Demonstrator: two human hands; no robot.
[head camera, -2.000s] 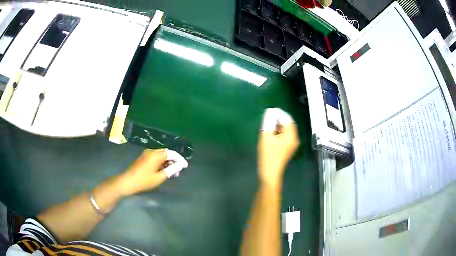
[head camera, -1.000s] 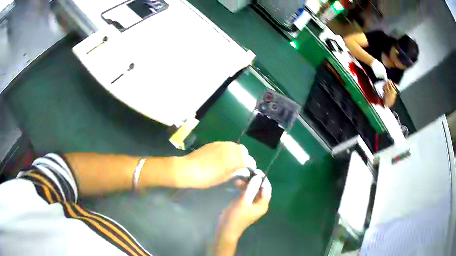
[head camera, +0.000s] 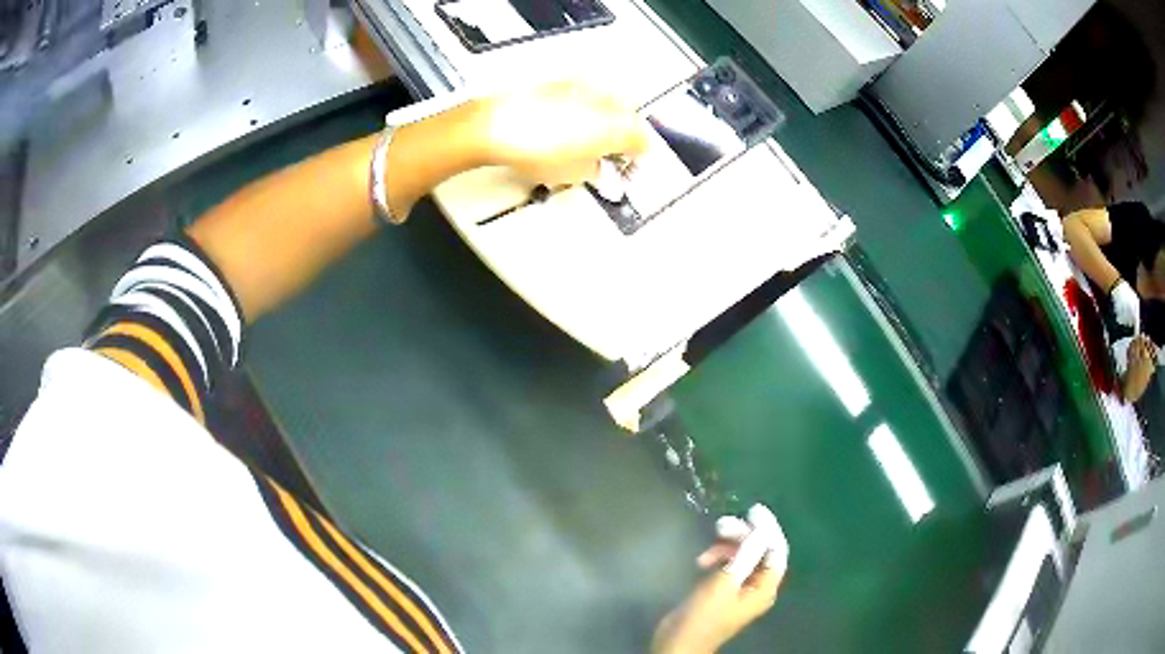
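Note:
A phone-sized frame (head camera: 696, 143) with camera cut-outs at its far end lies at or just over the white plate (head camera: 613, 288). Its near end is at the white finger cots of my left hand (head camera: 562, 138), which is closed on it; the hand hides the frame's near left part. My right hand (head camera: 741, 575), also with white finger cots, is low over the green mat (head camera: 818, 562), fingers slightly apart, with nothing visible in it. Small clear scraps (head camera: 687, 466) lie on the mat between that hand and the yellow tape (head camera: 649, 387) at the plate's corner.
Another phone frame (head camera: 524, 15) lies at the plate's far left. A metal machine bed (head camera: 166, 141) is at the upper left. A fixture (head camera: 1028, 581) is at the lower right, a dark tray (head camera: 1009, 364) beyond the mat. Another person's arm (head camera: 1092, 243) shows at far right.
The view has swung left. My left hand has carried the phone frame from over the mat to the white plate. My right hand has let go of it and is now apart, over the mat.

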